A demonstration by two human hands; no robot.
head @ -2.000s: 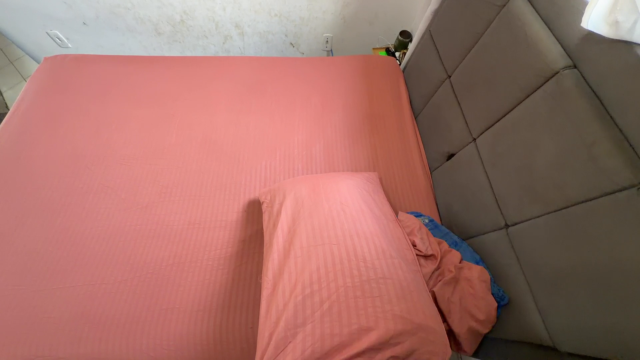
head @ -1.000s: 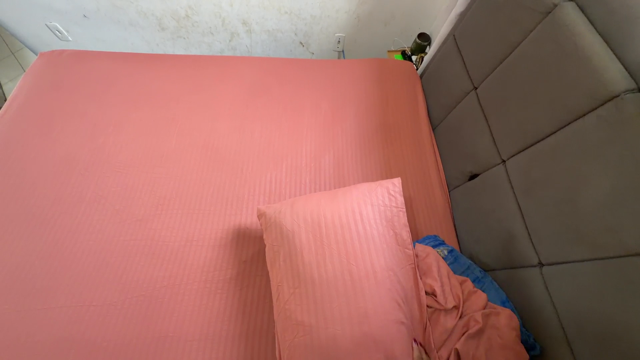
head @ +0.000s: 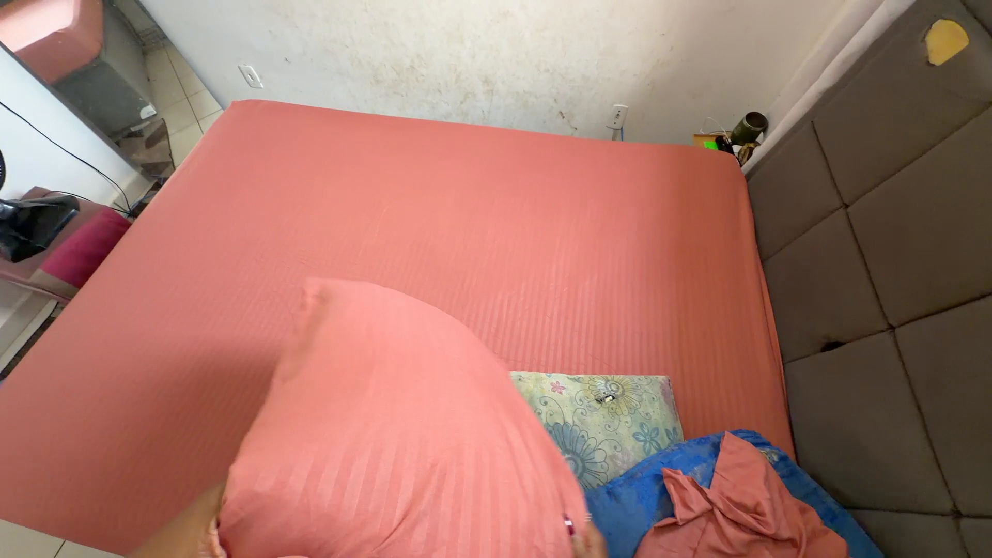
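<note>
A pillow in a striped coral pillowcase [head: 403, 418] is lifted in the lower middle of the head view. My right hand [head: 583, 535] grips its lower right edge, with a painted fingernail showing. At its lower left my left forearm shows, but that hand is hidden by the pillowcase. Right of the pillow, a pale floral pillow [head: 612, 411] lies on the coral fitted sheet [head: 465, 201]. Beside it, a blue pillow [head: 620, 508] lies partly under a crumpled coral cloth [head: 744, 511].
The grey padded headboard [head: 876, 263] rises at the right. A white wall [head: 465, 62] runs along the far side, with an outlet [head: 617, 116]. A dark cup [head: 749, 128] stands in the far corner. At the left are a black bag [head: 35, 225] and a magenta cushion [head: 85, 244].
The coral-cased pillow has been lifted and tilted from the bed. The floral pillow now shows, and more of the blue one. My right hand and left forearm have come into view.
</note>
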